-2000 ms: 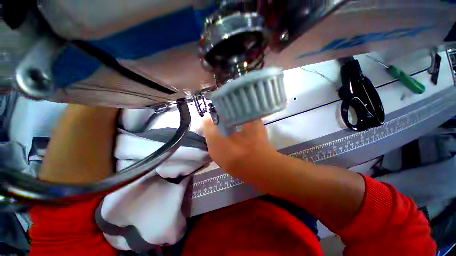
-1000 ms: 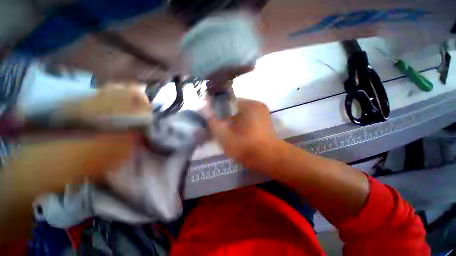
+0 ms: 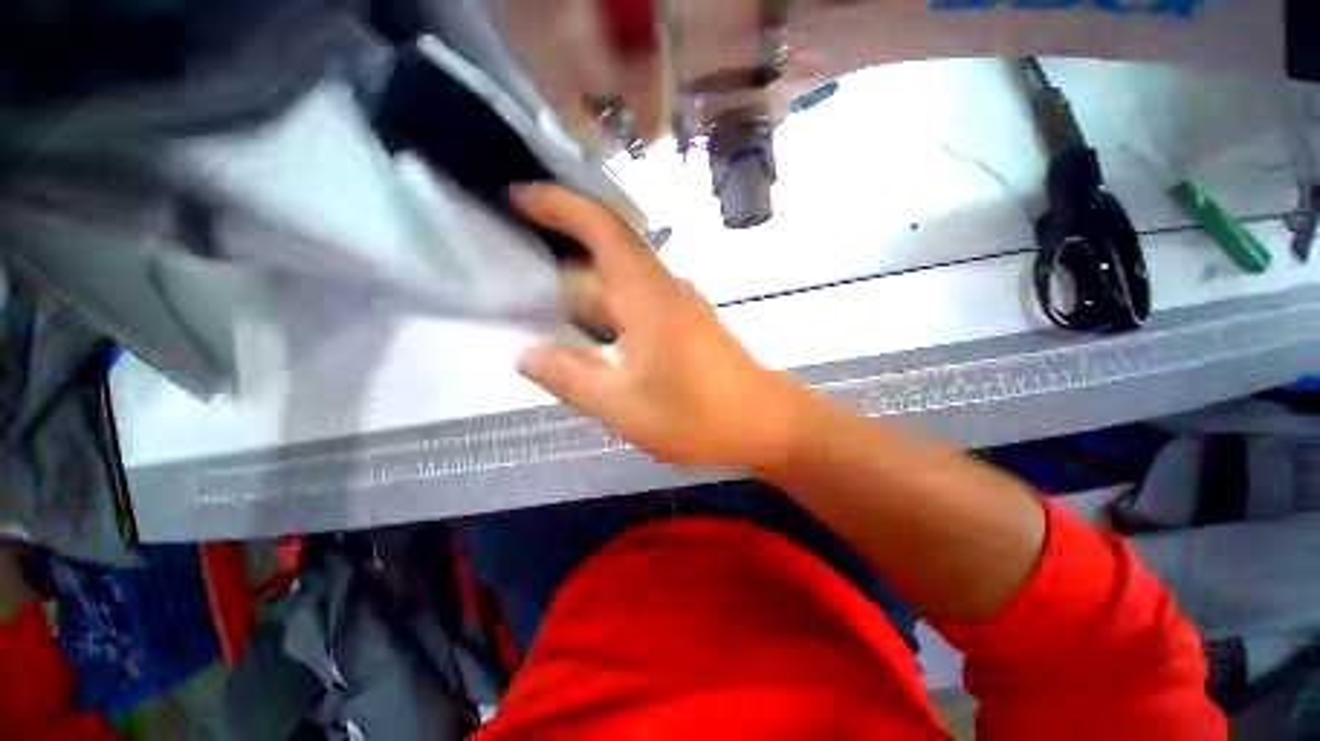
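A light grey and white cloth (image 3: 319, 188) with dark sections is spread in a blur across the upper left, over the machine table (image 3: 333, 507). My right hand (image 3: 652, 340) lies at the cloth's right end, fingers spread and pointing left; its fingertips touch or overlap a black part of the cloth, and a firm grip cannot be made out. My left hand is not visible; only a red sleeve (image 3: 44, 659) shows at the lower left edge. The sewing machine head (image 3: 927, 44) is above, with a small metal part (image 3: 744, 185) hanging under it.
Black-handled scissors (image 3: 1093, 261) lie right of the machine, with a green screwdriver (image 3: 1220, 227) beyond. A small dark part (image 3: 1306, 225) is at the far right edge. A ruler strip (image 3: 955, 387) runs along the table's front edge. Dark and blue cloths (image 3: 377, 637) lie below at left.
The cloth has left the needle area and my lap side and is now blurred across the upper left. My left hand has gone from view. My right hand has moved slightly left, its fingers spread.
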